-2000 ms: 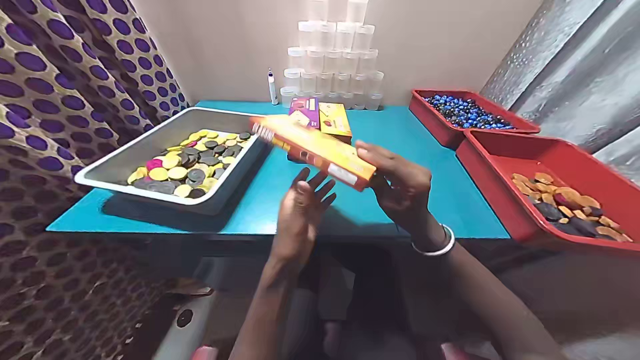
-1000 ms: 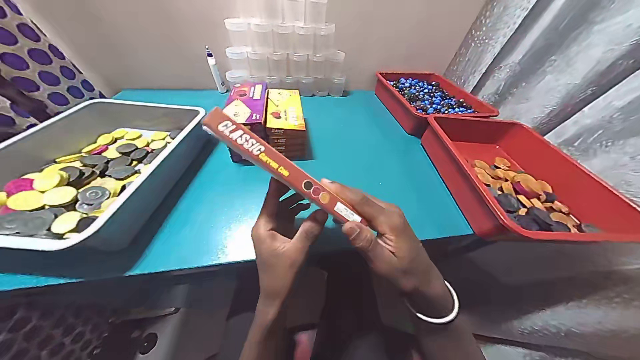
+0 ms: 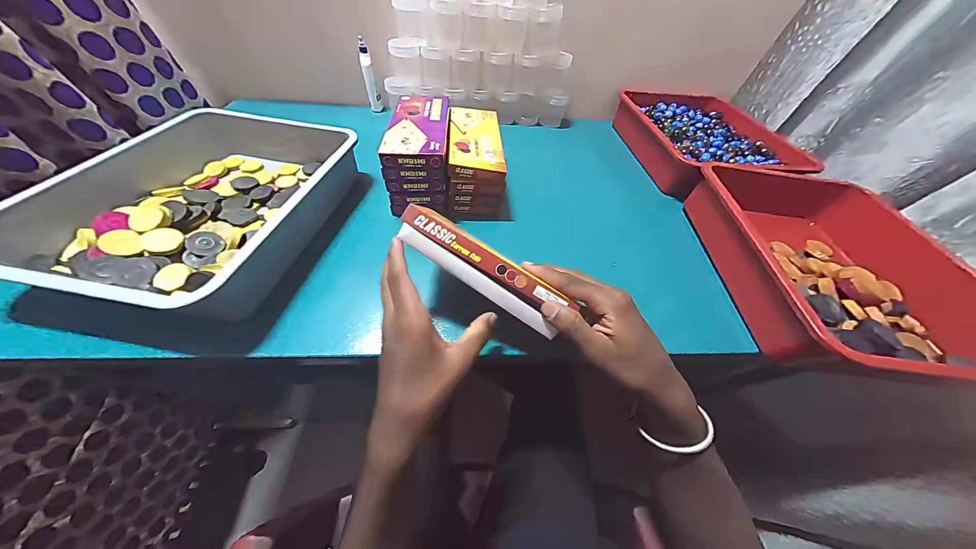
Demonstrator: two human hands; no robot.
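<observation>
A flat carrom coin box (image 3: 488,259) is tilted above the near part of the teal table, its dark red printed side up and a white inner tray (image 3: 476,280) showing along its lower edge. My right hand (image 3: 610,328) grips the box's right end between thumb and fingers. At the left end, my left hand (image 3: 423,335) has its fingertips by the corner of the white tray, the thumb held apart; whether they press on it I cannot tell. Behind the box stand a stack of purple boxes (image 3: 415,160) and a stack of yellow-topped boxes (image 3: 477,160), side by side.
A grey bin (image 3: 252,293) at left holds yellow, black and pink carrom coins. On the right are a red tray (image 3: 656,152) of blue and dark beads and a red bin (image 3: 762,290) of wooden and black coins. Clear plastic containers (image 3: 480,72) and a marker (image 3: 369,76) stand at the back.
The white inner tray now shows along the box's lower edge; it was not visible a second ago. My left hand has moved from under the box to its left end.
</observation>
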